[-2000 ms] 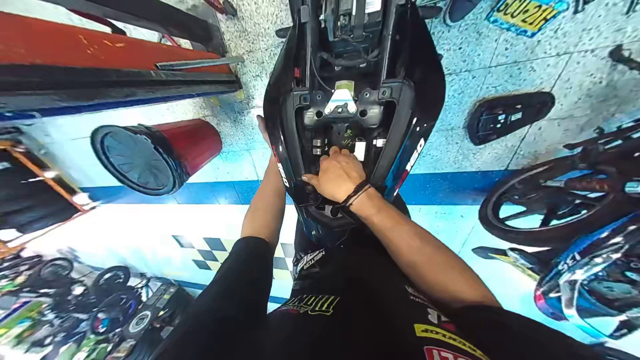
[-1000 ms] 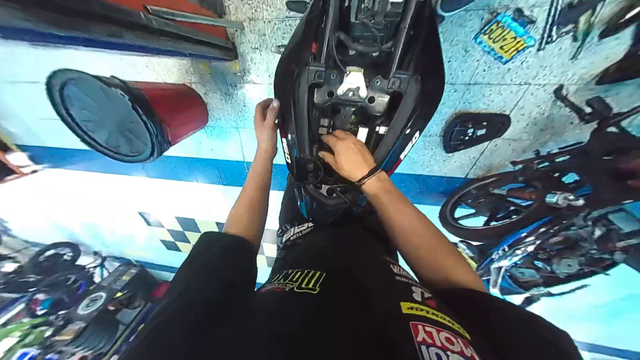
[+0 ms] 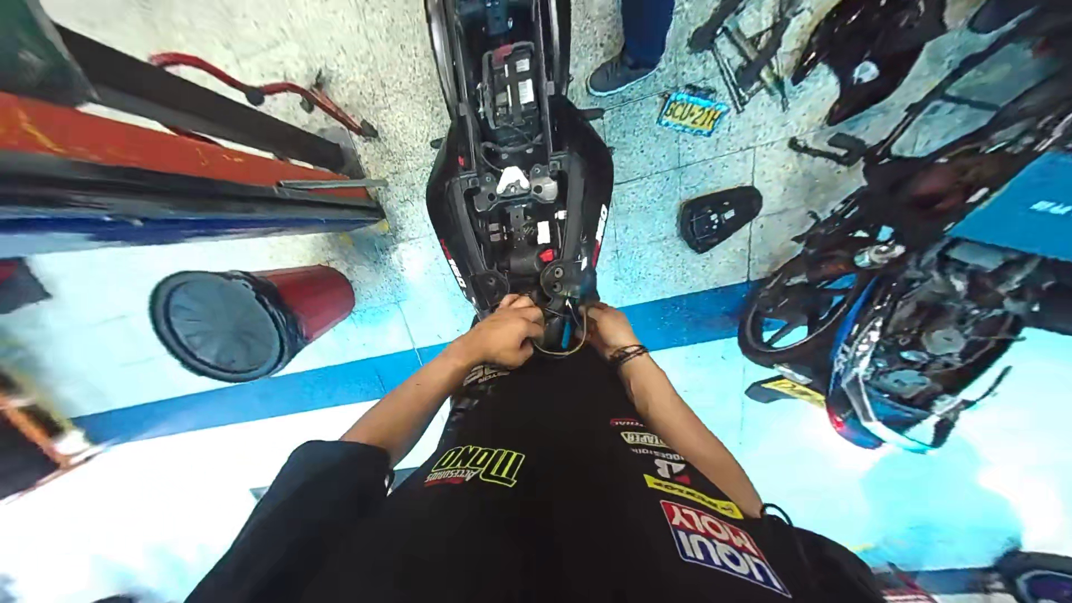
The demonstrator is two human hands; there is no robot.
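In the head view, a motorcycle's black tail section [image 3: 596, 159] stands with its seat off, its open frame showing wiring, a white bracket [image 3: 513, 180] and a small red part [image 3: 548, 255]. My left hand [image 3: 505, 332] is at the left side of the tail's rear end, fingers curled; what is between them is hidden. My right hand [image 3: 605, 327] is at the right side of the same end, its fingertips at a thin cable [image 3: 563, 350] that loops between the hands. Whether the fingers grip it cannot be told. A blue piece [image 3: 566, 333] shows inside the loop.
A red bin with a black lid [image 3: 222, 325] stands at left, below a red and blue lift ramp [image 3: 209, 201]. On the floor at right lie a black panel [image 3: 720, 216] and a licence plate [image 3: 693, 114]. Another motorcycle [image 3: 904, 352] is far right. A person's shoe [image 3: 620, 75] is near the top.
My right hand has moved from inside the tail frame back to its rear end. My left hand has come from the tail's left outer side to the rear end too.
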